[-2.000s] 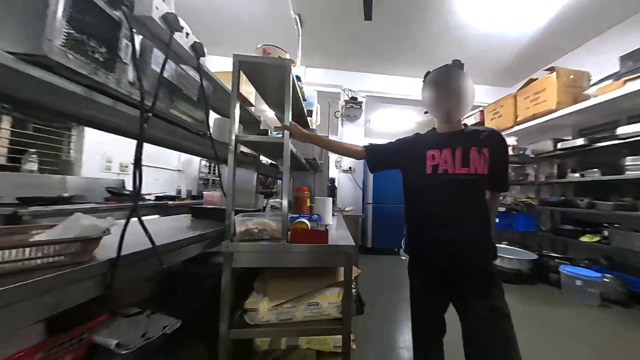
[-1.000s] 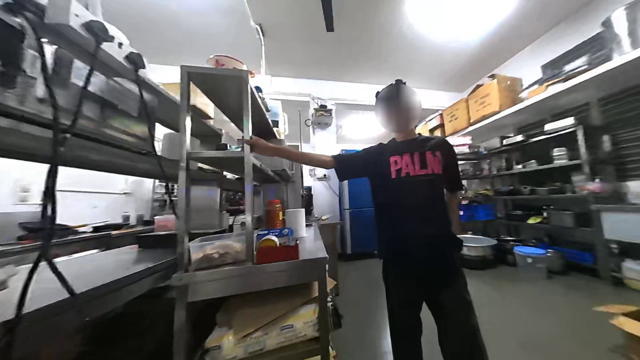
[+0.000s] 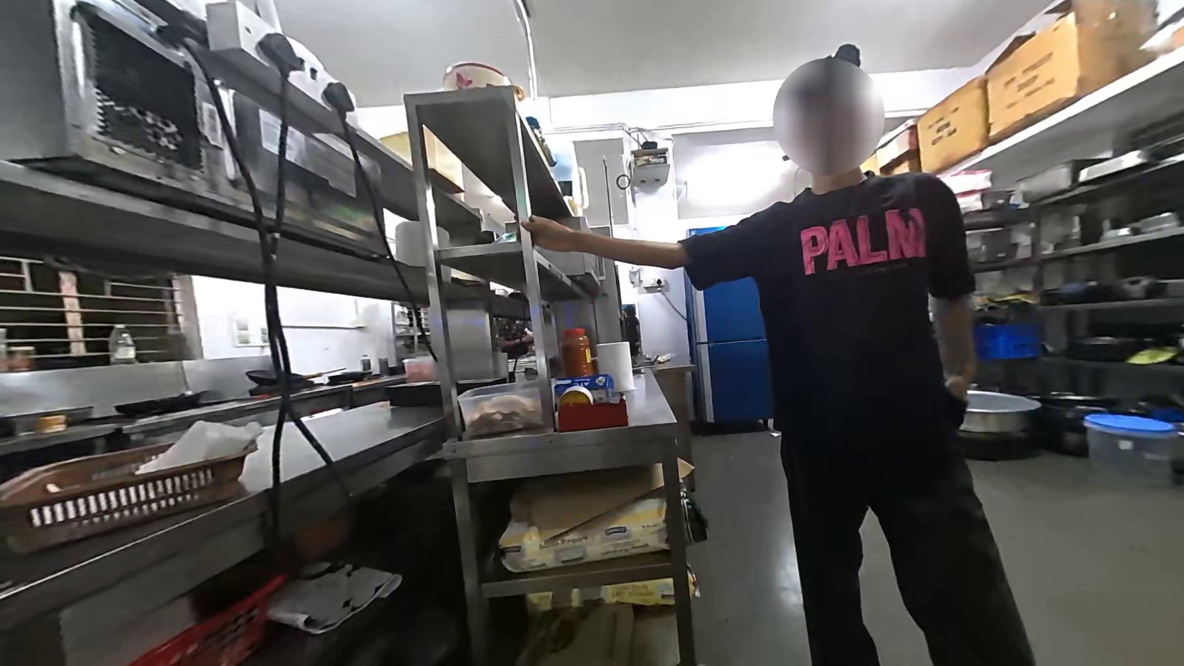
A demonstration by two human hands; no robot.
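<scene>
Neither my left hand nor my right hand shows in the head view. In front of me stands a steel shelf rack (image 3: pixel 525 277) on a steel table (image 3: pixel 564 444). A clear plastic container (image 3: pixel 502 412) with pale contents sits on the table, beside a red box (image 3: pixel 592 415). Behind the box are an orange-brown jar with a red lid (image 3: pixel 578 352) and a white paper roll (image 3: pixel 614 365). Packed bags (image 3: pixel 592 535) and cardboard lie on the shelf below. A patterned tub (image 3: pixel 476 76) stands on top of the rack.
A person (image 3: pixel 860 305) in dark clothes stands at the right, one hand on the rack's upright. Power cables (image 3: pixel 273 277) hang at the left above a brown plastic basket (image 3: pixel 120 495). Behind the person are a blue refrigerator (image 3: pixel 731 342), a lidded tub (image 3: pixel 1130 444) and loaded shelves.
The view has swung noticeably, first right and then back left. The person keeps a hand on the rack throughout.
</scene>
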